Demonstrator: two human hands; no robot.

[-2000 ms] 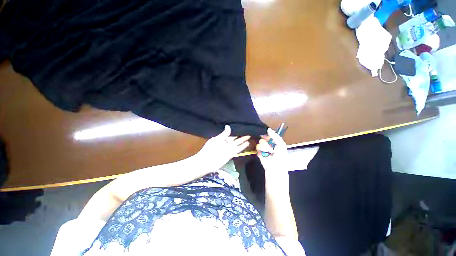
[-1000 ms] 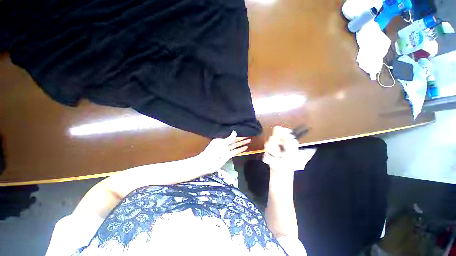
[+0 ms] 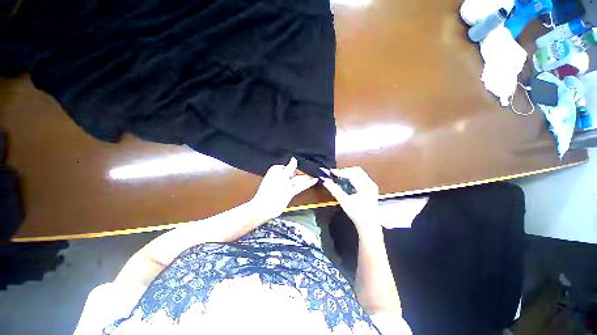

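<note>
The black dress (image 3: 196,85) lies spread over the upper left of the table, with its hem corner drawn towards me near the table's edge. My left hand (image 3: 281,186) pinches the hem at that corner between thumb and fingers. My right hand (image 3: 353,191) holds small dark thread snips (image 3: 343,184), with the tips pointing left at the hem corner beside my left fingers. Loose thread ends are too fine to make out.
The glossy brown table (image 3: 399,85) has a curved yellowish edge. A white face mask (image 3: 503,62), bottles (image 3: 555,55) and blue items clutter the far right. Black cloth (image 3: 458,255) lies below the table at right. More dark cloth (image 3: 10,196) hangs at the left edge.
My right hand moved away from the hem, then came back left to it with the snips. My left hand now pinches the hem, where its fingers were spread before.
</note>
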